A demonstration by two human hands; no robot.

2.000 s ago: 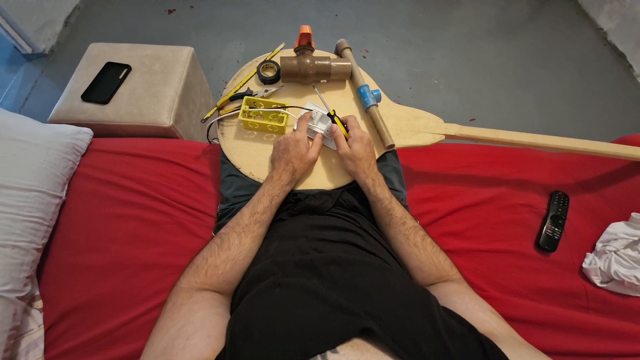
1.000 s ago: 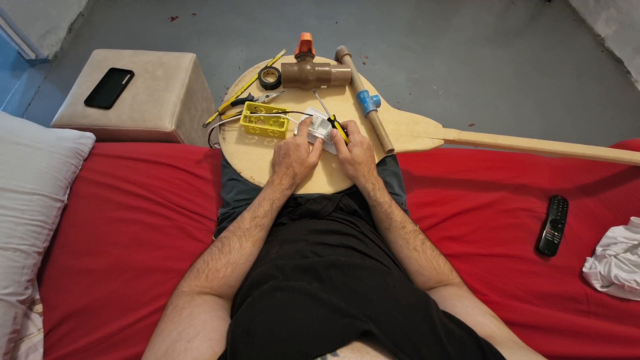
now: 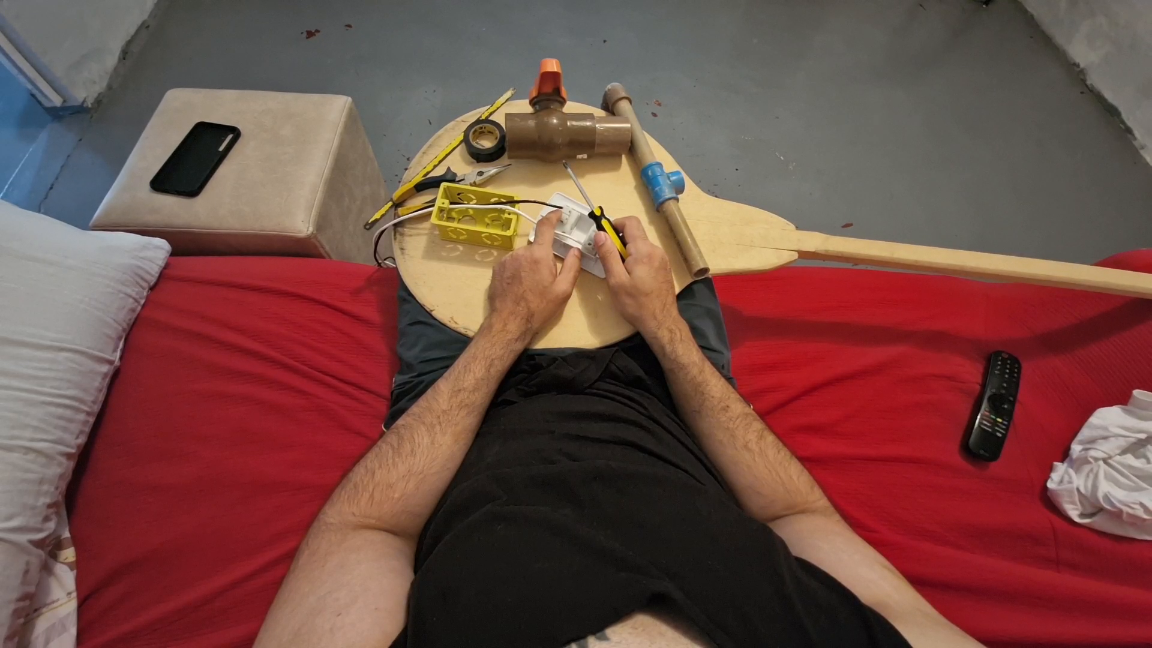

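On a round wooden board with a long handle (image 3: 450, 279) lying across my lap, my left hand (image 3: 533, 279) presses its fingers on a white plastic electrical plate (image 3: 569, 229). A black wire and a white wire (image 3: 418, 219) run to that plate, passing over a yellow electrical box (image 3: 474, 232). My right hand (image 3: 641, 274) grips a screwdriver with a yellow and black handle (image 3: 609, 236), its shaft pointing up and to the left, and rests at the plate's right edge. Whether the left fingers also pinch a wire cannot be told.
Farther back on the board lie a brown valve with an orange handle (image 3: 558, 135), a brown pipe with a blue tee (image 3: 663, 184), black tape (image 3: 484, 141), pliers (image 3: 459, 177) and a yellow folding rule (image 3: 441, 157). A phone (image 3: 195, 159) lies on a beige ottoman (image 3: 346, 171); a remote (image 3: 994, 407) rests at right.
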